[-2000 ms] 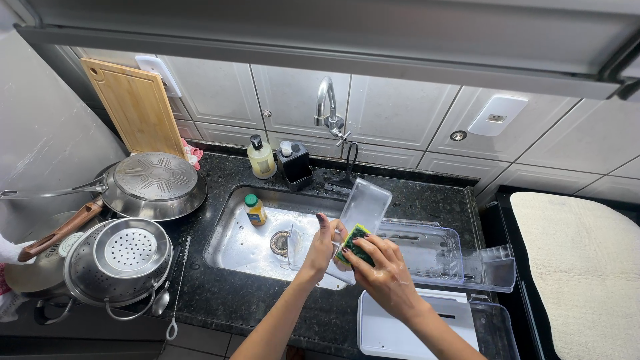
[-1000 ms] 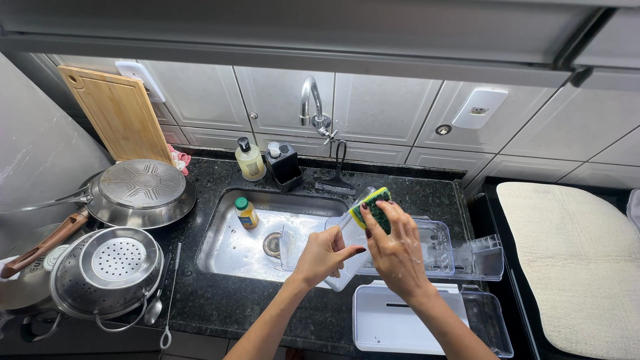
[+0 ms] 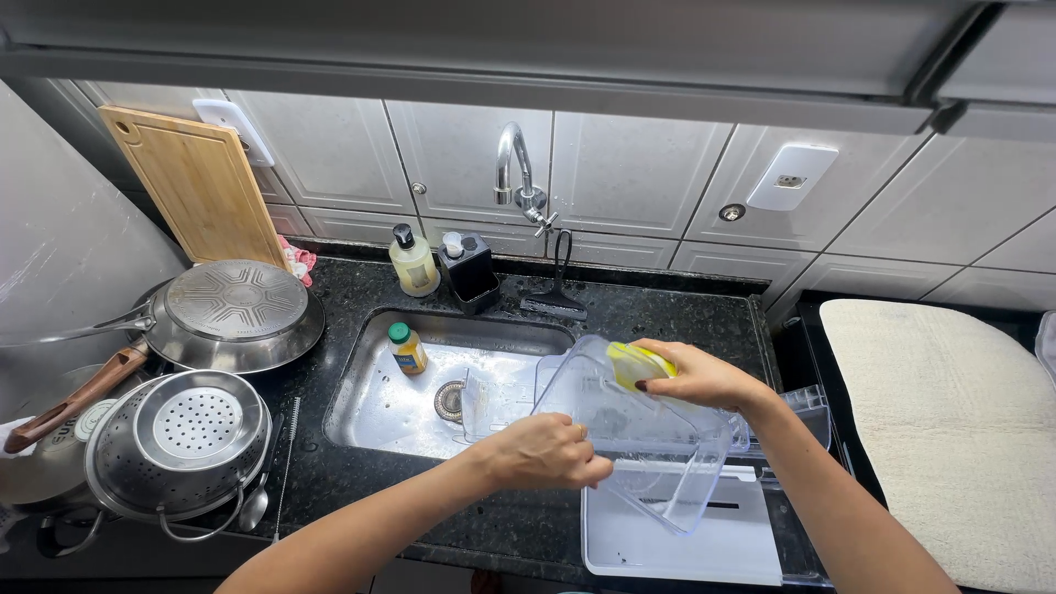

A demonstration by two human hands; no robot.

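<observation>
A clear plastic bin (image 3: 660,445) is held tilted over the right end of the steel sink (image 3: 363,412). My left hand (image 3: 549,452) grips its near left edge with curled fingers. Against the bin's upper part, my right hand (image 3: 693,375) presses a yellow and green sponge (image 3: 631,363), whose yellow side shows. Another clear plastic piece (image 3: 487,404) lies in the sink beside the drain. Below the bin a white tray-like panel (image 3: 676,549) rests on the counter, with further clear bins at its right.
A green-capped bottle (image 3: 407,348) stands in the sink under the chrome faucet (image 3: 516,169). Behind are a soap bottle (image 3: 414,262), a black dispenser (image 3: 470,276) and a small squeegee (image 3: 558,301). Pans (image 3: 239,301), a colander (image 3: 177,462) and a cutting board (image 3: 198,186) occupy the left.
The clear bin has swung round so its broad face shows, its lower end now above the white panel. My left hand has moved from an open-fingered hold to a closed grip on the edge.
</observation>
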